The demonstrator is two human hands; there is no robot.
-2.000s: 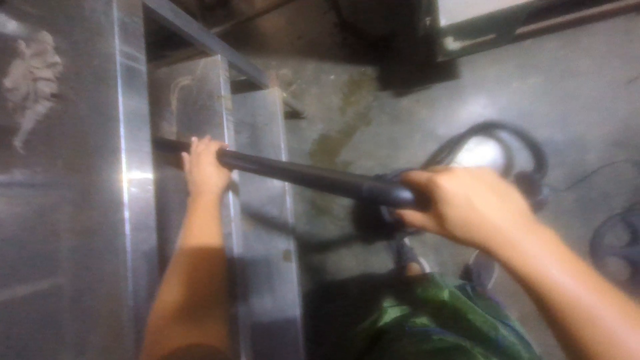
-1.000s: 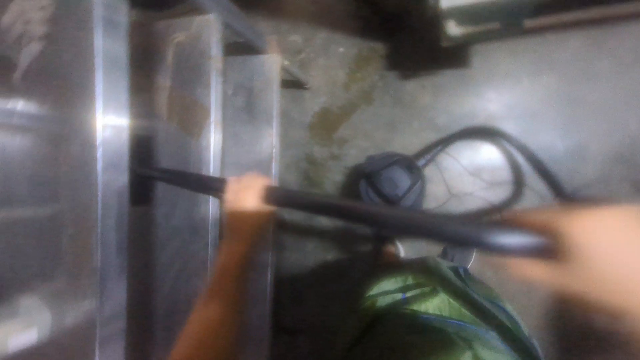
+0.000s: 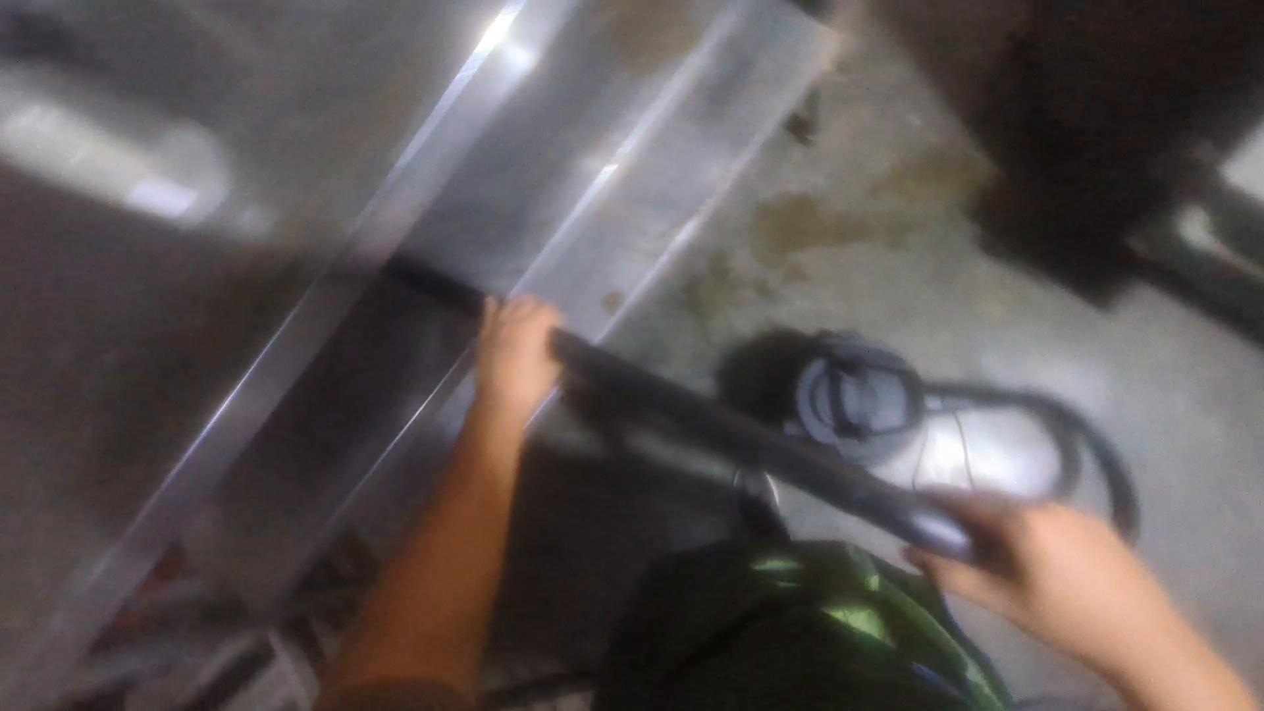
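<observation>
A long black tube, seemingly a vacuum cleaner wand (image 3: 721,430), slants from lower right to upper left across the view. My right hand (image 3: 1027,568) is closed round its near end. Farther along, my left hand (image 3: 518,346) grips the tube beside the edge of a metal shelf (image 3: 642,237). The far end of the tube goes in under a metal top (image 3: 296,346) and is hidden there. Behind the tube, on the floor, stands a round grey canister (image 3: 859,400), apparently a vacuum cleaner, with a dark hose (image 3: 1096,444) curving to its right.
The concrete floor (image 3: 869,267) bears brownish stains. A dark object with a pale part (image 3: 1205,227) stands at the upper right. Blurred items (image 3: 227,632) lie below the metal structure at lower left. Green cloth (image 3: 810,632), seemingly on my body, shows at bottom centre.
The view has turned, so the metal shelves now run diagonally. Both hands still hold the tube. The canister, partly hidden two seconds ago, shows more fully.
</observation>
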